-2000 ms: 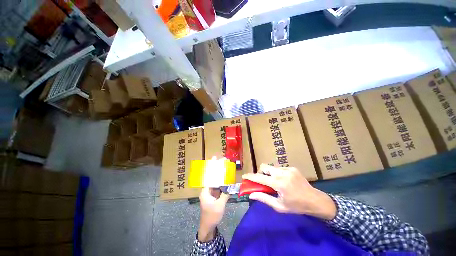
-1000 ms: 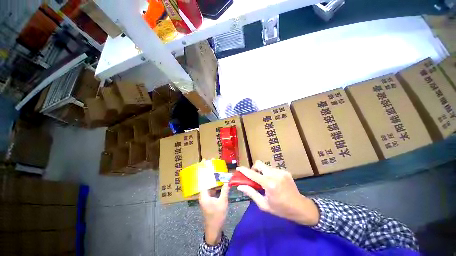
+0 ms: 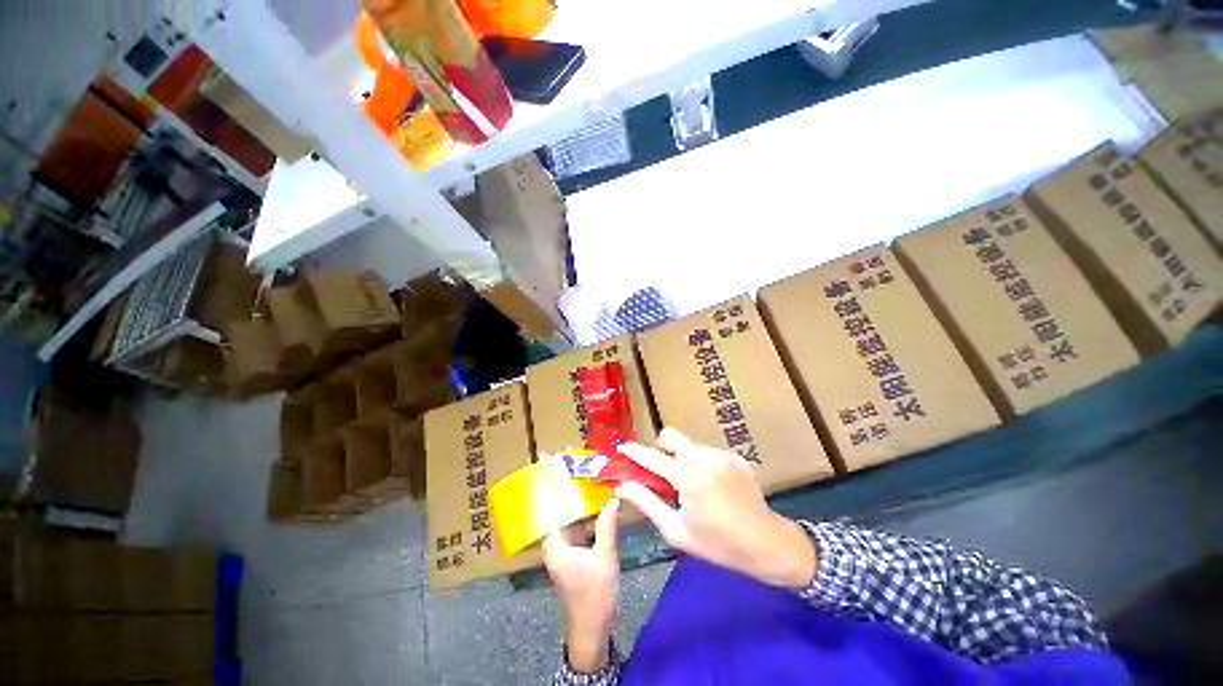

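Observation:
My left hand [image 3: 584, 574] holds a yellow roll of packing tape [image 3: 543, 504] from below, above the front edge of the leftmost cartons. My right hand [image 3: 718, 503] grips a red-handled tool [image 3: 636, 472]. Its metallic end lies against the right side of the tape roll. A red tape dispenser [image 3: 604, 406] lies on the second carton [image 3: 553, 402] from the left, just behind the hands. The exact contact between tool and tape is hard to tell.
Closed cartons [image 3: 879, 359] stand in a row on the green belt [image 3: 858, 493]. A white sheet [image 3: 832, 174] lies behind them. A white post [image 3: 362, 174] stands left of centre. Open cartons [image 3: 352, 426] are on the floor at left. A phone [image 3: 534, 67] lies on the shelf.
Both hands, with the tape roll and the red-handled tool, have moved a little left. The roll has tilted, and the tool's end now lies over its right side. The camera view has shifted slightly.

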